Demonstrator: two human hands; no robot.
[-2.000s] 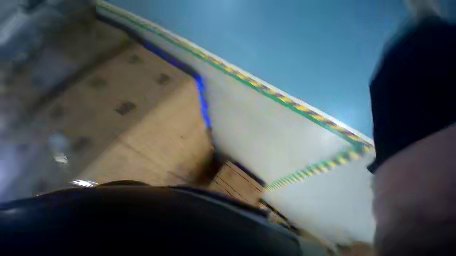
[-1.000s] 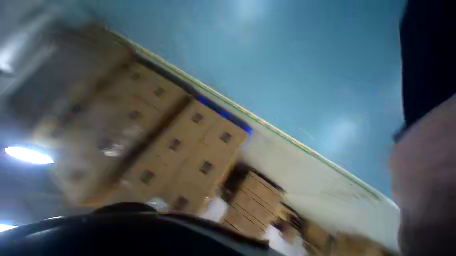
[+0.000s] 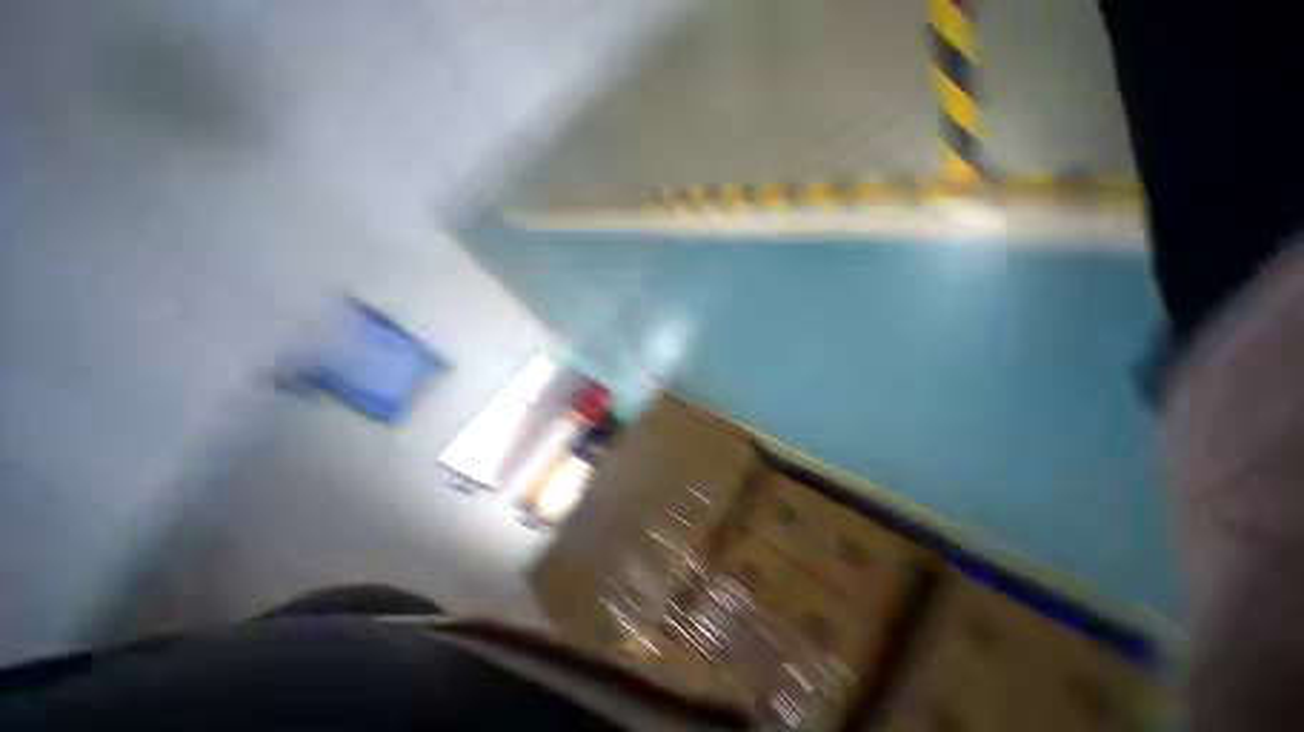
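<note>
Neither of my hands can be made out. A blurred patch of bare skin [image 3: 1244, 501] and black cloth [image 3: 1208, 143] fill the right edge, with no fingers showing. Nearest in front are brown cartons [image 3: 822, 551] with small dark marks, stacked at the lower right. Shiny streaks on them look like clear film. The view is strongly tilted and blurred.
A blue-green floor lane [image 3: 858, 329] runs beside the cartons, edged by yellow-black tape [image 3: 955, 93]. A blurred blue object [image 3: 372, 358] stands at left. A bright panel [image 3: 501, 422] and a small red shape [image 3: 589, 402] are at centre. A dark curved shape [image 3: 358, 672] covers the lower left.
The view has swung: the cartons have shifted from the left to the lower right. The blue object, bright panel and red shape have come into view. The skin and black cloth stay at right.
</note>
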